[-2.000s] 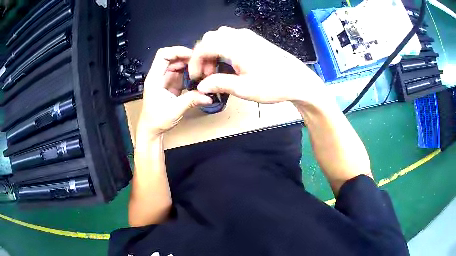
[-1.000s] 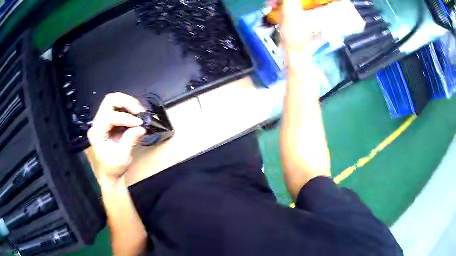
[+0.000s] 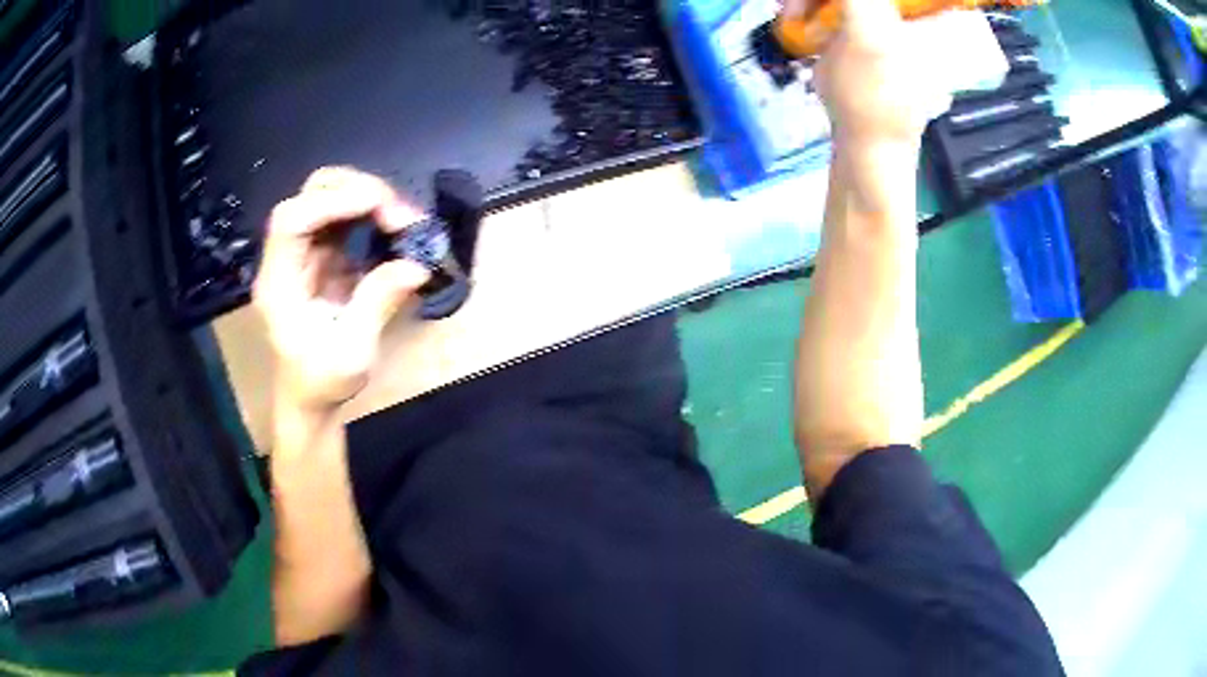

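Note:
My left hand (image 3: pixel 324 284) holds a black tubular product (image 3: pixel 426 245) by its end, between thumb and fingers, over the tan pad. Its round hub faces up and right, and dark curved legs (image 3: pixel 458 225) stand out around it. My right hand (image 3: pixel 867 79) is at the top right, closed around the orange electric screwdriver (image 3: pixel 810 29), over the white plate on the blue bin (image 3: pixel 732 148). The driver's tip is too blurred to make out. Screws cannot be made out.
The black parts tray (image 3: pixel 596 164) lies behind the tan pad (image 3: pixel 582 251), with small black parts piled on its right. The black foam product tray (image 3: pixel 166 437) with tubes stands at the left. A small black rack (image 3: pixel 993 139) and blue corrugated holders (image 3: pixel 1036 251) are at the right.
Both hands were together on the product two seconds ago. My right hand then moved off to the screwdriver at the upper right. The product has tilted, with its legs spread differently.

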